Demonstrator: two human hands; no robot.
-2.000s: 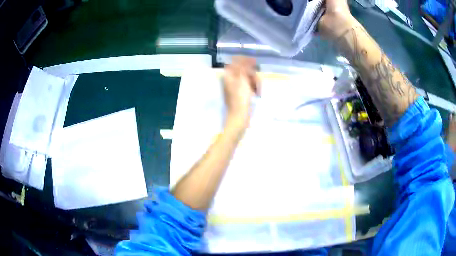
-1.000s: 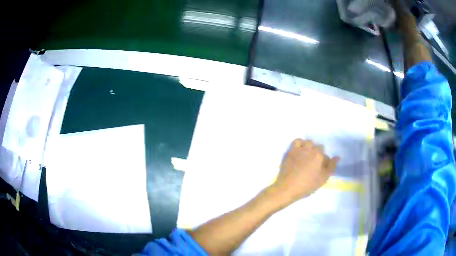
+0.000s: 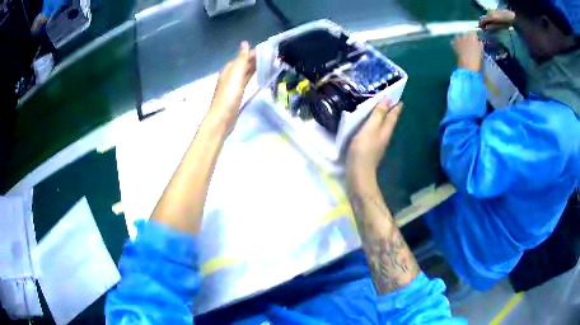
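Observation:
The white main housing [image 3: 343, 136], open side up, is tilted over the right edge of the white work mat [image 3: 254, 184]. Inside show a blue board [image 3: 375, 71], a matt-black block [image 3: 313, 51], yellow parts [image 3: 283, 92], thin wires and dark round parts. My right hand [image 3: 370, 136] grips the housing's near right wall, its thumb and fingers at the rim. My left hand [image 3: 236, 79] is at the housing's left wall, fingers pointing up; its inner side is hidden, but it seems to hold that wall.
A person in a blue smock [image 3: 509, 152] sits at the right, hands on another unit [image 3: 502, 86]. A dark conveyor [image 3: 184, 47] runs beyond the mat, with a white unit [image 3: 227, 5] at the top. White sheets [image 3: 76, 263] lie at the left. Yellow tape [image 3: 219, 265] crosses the mat.
The view has turned right. My right hand has come back from the conveyor and gripped the open housing. My left hand has moved from the mat up to the housing's left side.

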